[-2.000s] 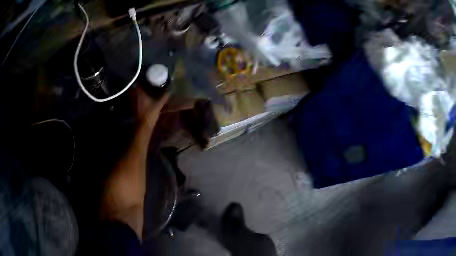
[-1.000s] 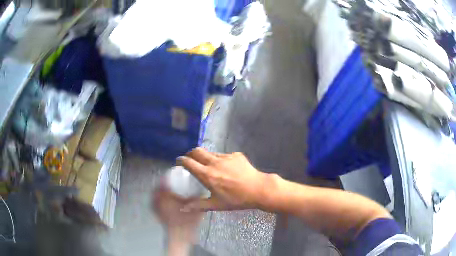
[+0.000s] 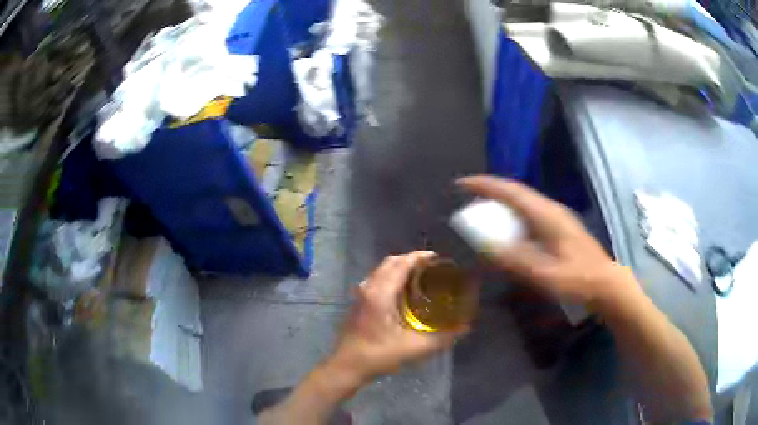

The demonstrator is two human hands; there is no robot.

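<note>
My left hand (image 3: pixel 386 319) is wrapped around a round glass jar (image 3: pixel 436 295) of amber liquid and holds it up over the aisle, its open top towards me. My right hand (image 3: pixel 557 249), a little blurred, holds a white jar lid (image 3: pixel 488 225) between thumb and fingers. The lid is off the jar, just above and to the right of it, and does not touch it.
Blue crates (image 3: pixel 212 191) heaped with white pieces (image 3: pixel 179 70) stand left of the grey aisle. A grey table (image 3: pixel 615 158) on the right bears beige rolls (image 3: pixel 632 50), small white pieces (image 3: pixel 671 232) and dark-looped snips (image 3: pixel 721 270). Cardboard (image 3: pixel 137 290) lies at lower left.
My two hands were together at the lid; now they are apart, the lid in my right hand and the jar's amber contents visible. The view has turned right, showing more of the table.
</note>
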